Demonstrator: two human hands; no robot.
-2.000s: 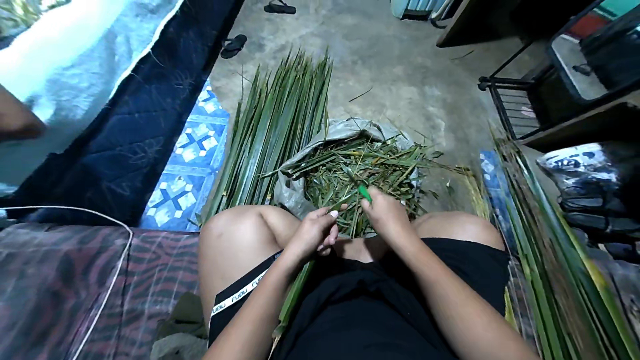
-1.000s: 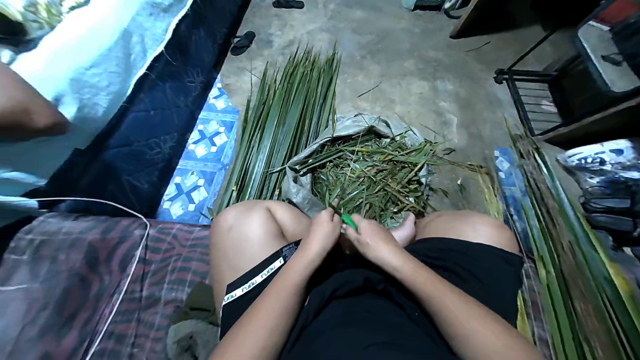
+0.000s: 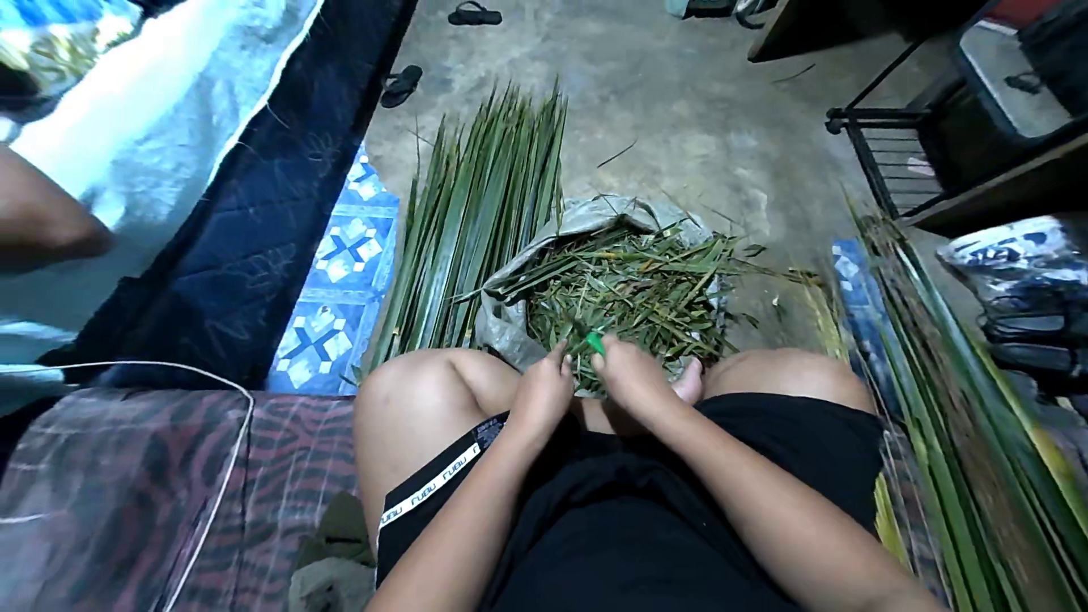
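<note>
My right hand (image 3: 627, 370) is closed around a small tool with a green handle (image 3: 596, 342), its working end pointing up and left over the clippings; its exact kind is unclear. Close beside it, my left hand (image 3: 546, 387) pinches something thin and dark, perhaps a piece of leaf, too small to make out. Both hands are between my knees, at the near rim of a pale woven sack (image 3: 507, 327) heaped with cut green leaf pieces (image 3: 646, 297). Long green palm leaflets (image 3: 480, 212) lie in a bundle left of the sack.
More long palm leaves (image 3: 952, 408) lie at my right, near plastic-wrapped items (image 3: 1020, 255). A black metal rack (image 3: 892, 161) stands at upper right. Another person's arm (image 3: 47, 212) shows at far left. A white cable (image 3: 229, 476) crosses the patterned cloth (image 3: 110, 476). Black slippers (image 3: 401, 87) lie on the floor.
My hands came together at the sack's near edge a second ago and are now slightly apart again. The other person's arm reaches a little farther in at the left than two seconds ago.
</note>
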